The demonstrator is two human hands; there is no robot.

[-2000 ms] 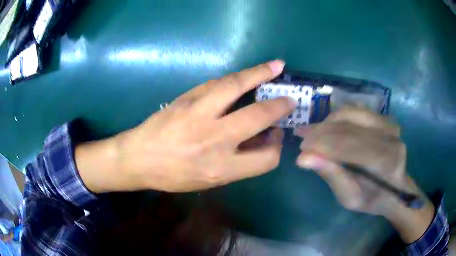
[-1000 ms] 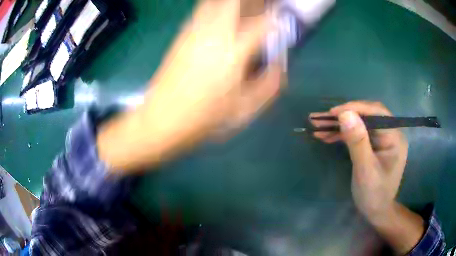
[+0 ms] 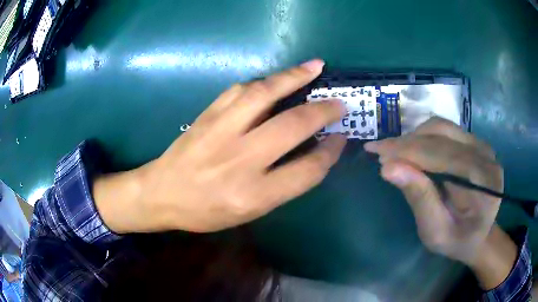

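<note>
A black phone front housing (image 3: 413,78) lies flat on the green bench, long side running left to right. The white keypad board (image 3: 367,112) fills its left part, the blue flat flex cable (image 3: 390,112) is beside it, and the pale LCD module (image 3: 433,100) is at the right. My left hand (image 3: 236,159) holds the housing's left end, fingertips on the keypad board. My right hand (image 3: 445,183) holds black tweezers (image 3: 472,185), its fingertips at the housing's near edge. The tweezer tips are hidden by my fingers.
Stacked phone units (image 3: 42,29) lie at the upper left, with one black and white unit (image 3: 25,80) at their near end. A tiny pale part (image 3: 186,127) lies on the green bench surface (image 3: 177,100) beyond my left hand. Boxes and clutter show at the lower left edge.
My left hand has come back down from the blurred, raised position with the housing, which now lies on the bench. My right hand with the tweezers has moved down to the housing's near edge.
</note>
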